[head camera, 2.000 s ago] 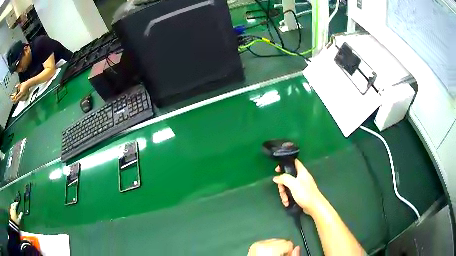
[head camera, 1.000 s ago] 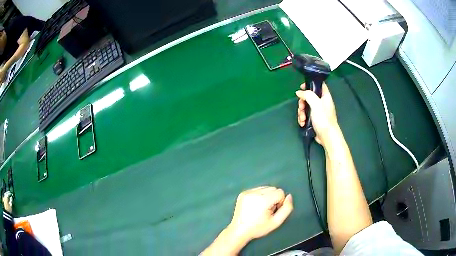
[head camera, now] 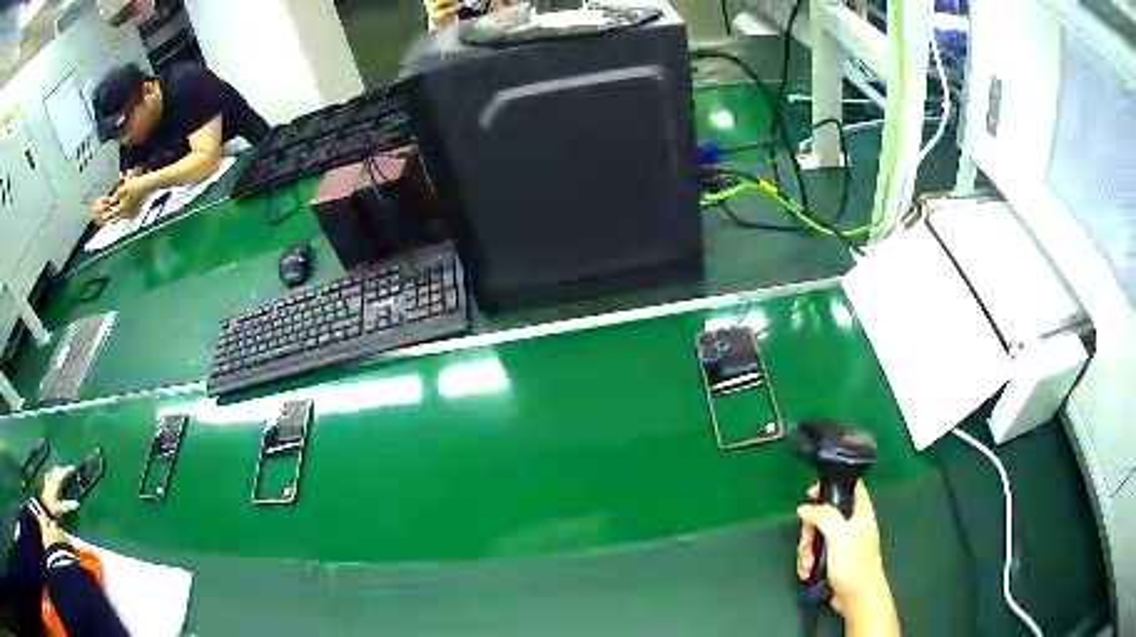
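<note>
My right hand (head camera: pixel 850 548) is closed around the grip of the black barcode scanner (head camera: pixel 837 451), held upright at the lower right. The scanner head is just right of the lower corner of a phone frame (head camera: pixel 744 413), apart from it in the picture. That frame lies on the glossy green strip (head camera: pixel 561 460), dark camera end away from me. No red light shows. Two more phone frames, a nearer one (head camera: pixel 279 463) and a farther one (head camera: pixel 162 463), lie at the left. My left hand is out of the picture.
A keyboard (head camera: pixel 343 317), mouse (head camera: pixel 294 264), brown box (head camera: pixel 374 205) and black computer tower (head camera: pixel 592 187) stand behind the pale rail. A white sheet (head camera: pixel 928 326), white box (head camera: pixel 1041 383) and white cable (head camera: pixel 1004 510) are right. Another person's hand (head camera: pixel 56 492) touches a phone frame far left; a person sits behind.
The view has tilted up and my left hand has left the picture. The red light seen at the phone frame's corner is gone. My right hand still holds the scanner.
</note>
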